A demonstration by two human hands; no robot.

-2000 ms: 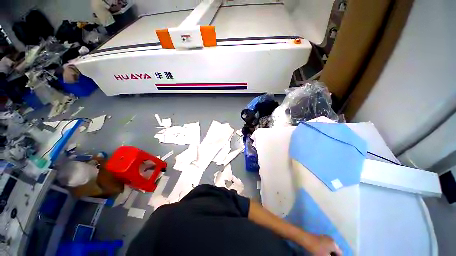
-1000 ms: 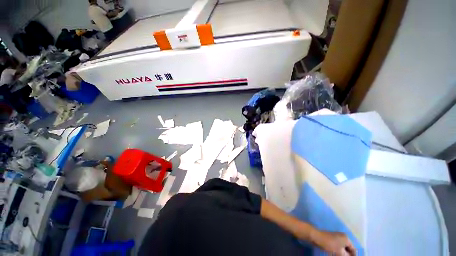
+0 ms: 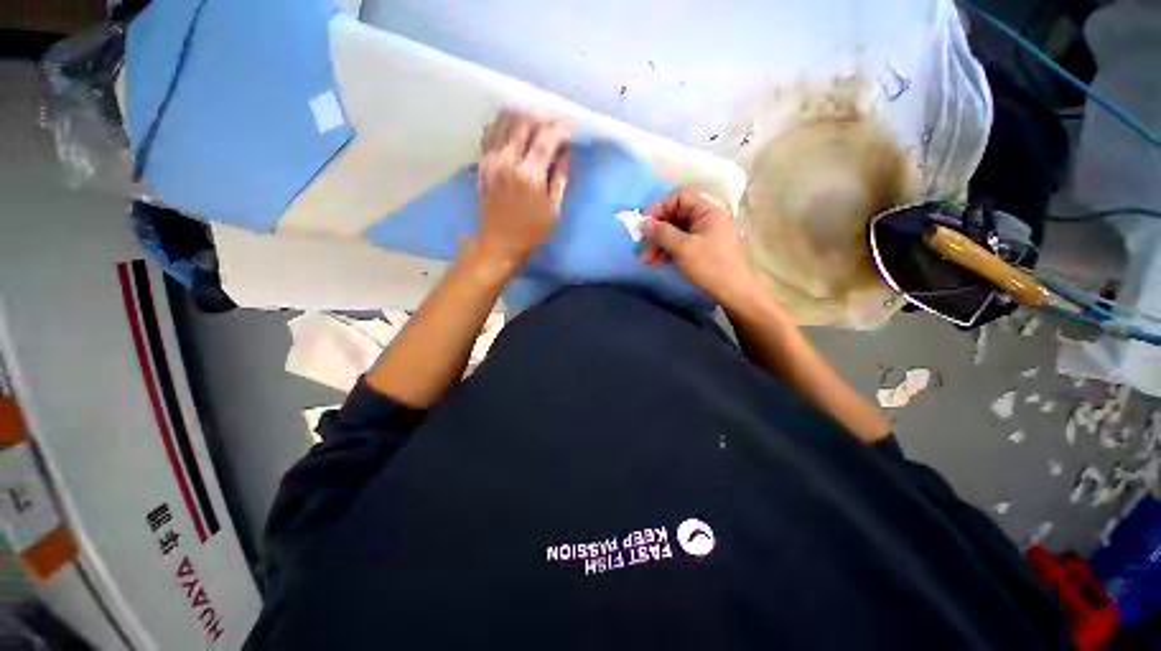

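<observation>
A light blue fabric panel point(image 3: 592, 210) lies on the white padded table in front of me. My left hand point(image 3: 525, 172) is over its left part, palm down and blurred, with nothing seen in it. My right hand point(image 3: 691, 238) pinches a small white patch point(image 3: 632, 225) between thumb and fingertips, at or just above the panel's right part; contact is unclear. A second light blue panel point(image 3: 236, 95) lies at the upper left with a small white square point(image 3: 326, 112) on its edge.
A steam iron point(image 3: 987, 265) with a tan handle stands at the table's right end, beside a brown scorched patch point(image 3: 828, 191). Blue hoses point(image 3: 1082, 95) run at the right. White scraps point(image 3: 337, 350) lie on the floor. The white HUAYA machine point(image 3: 115, 420) is at the left.
The view has turned down onto the table, bringing the iron and scorched patch into view. Both hands now show at the blue panel; before, only one showed. The white patch is now seen held.
</observation>
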